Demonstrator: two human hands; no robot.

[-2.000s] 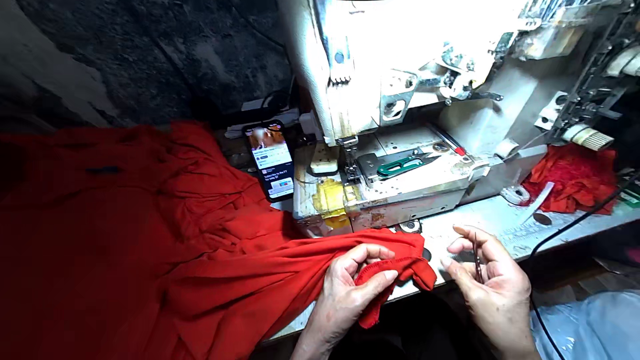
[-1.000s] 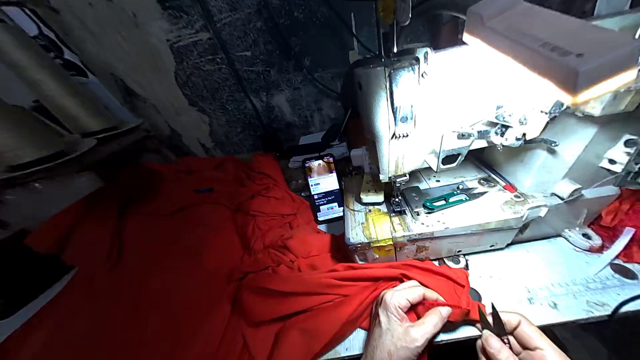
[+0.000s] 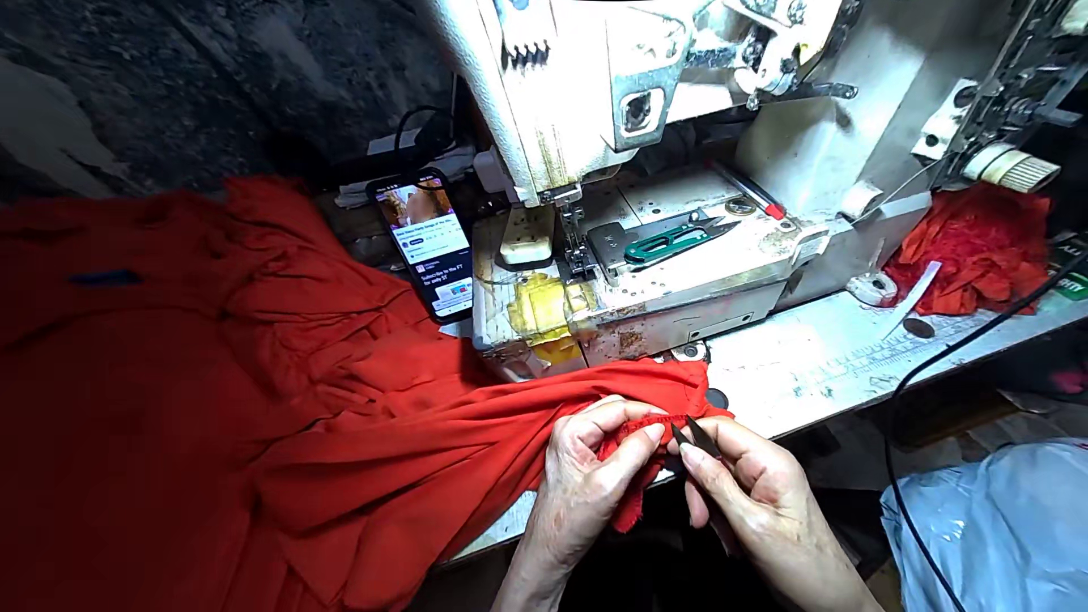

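Observation:
Red fabric spreads across the left side and reaches the table's front edge. My left hand pinches its seamed edge between thumb and fingers. Close beside it, my right hand holds dark thread snips, their two pointed blades apart and up against the seam. Part of the snips is hidden by my fingers. Behind both hands stands an industrial sewing machine, with its presser foot over the bed. Green-handled thread snips lie on the bed.
A lit smartphone lies left of the machine. A red-tipped pen rests on the bed. Red scraps, a white tape roll and a black disc are at the right. A black cable hangs before a pale plastic bag.
Two seconds ago my right hand was apart from the fabric; now it is beside my left hand, with the dark snips at the seam. My left hand still holds the edge. The view has shifted.

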